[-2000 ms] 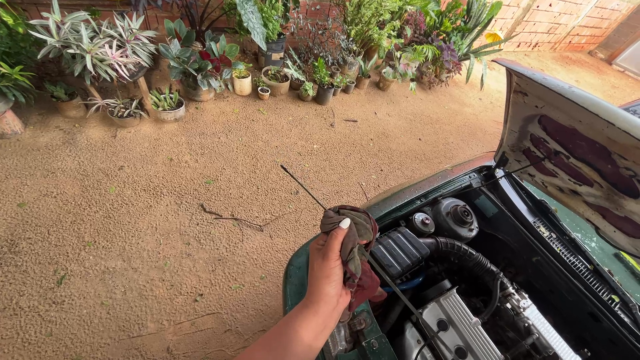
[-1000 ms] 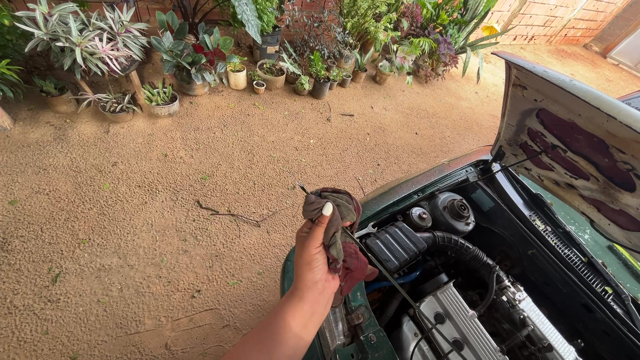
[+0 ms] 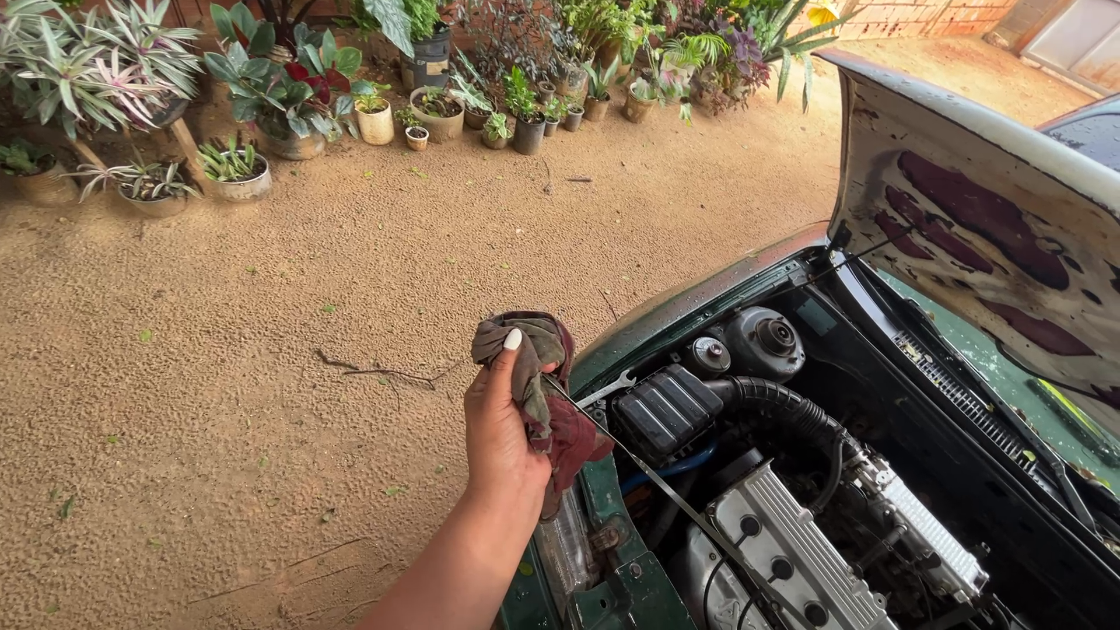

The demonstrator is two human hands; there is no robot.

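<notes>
My left hand [image 3: 507, 429] reaches up from the bottom centre and pinches a bunched grey-green and dark red cloth [image 3: 573, 433], thumb on the near side. A long thin metal rod, apparently a dipstick [image 3: 652, 477], runs from the cloth down to the right, over the engine's ribbed metal cover [image 3: 787, 556]. Its upper end is hidden in the cloth, and its lower end is not clearly visible. Just right of the cloth, an open-ended wrench [image 3: 608, 388] lies by the black ribbed box [image 3: 667, 409] in the engine bay. My right hand is out of view.
The green car's raised bonnet [image 3: 971, 201] stands at the right, above the engine bay. A black corrugated hose [image 3: 779, 398] curves from the box towards the engine. Left of the car lies gravelly ground [image 3: 262, 289] with a twig [image 3: 376, 369]. Potted plants [image 3: 297, 96] line the far wall.
The rod's tip stuck out well past the cloth, then only slightly; now the cloth hides it. My left hand has moved somewhat left relative to the car, and the wrench shows more fully.
</notes>
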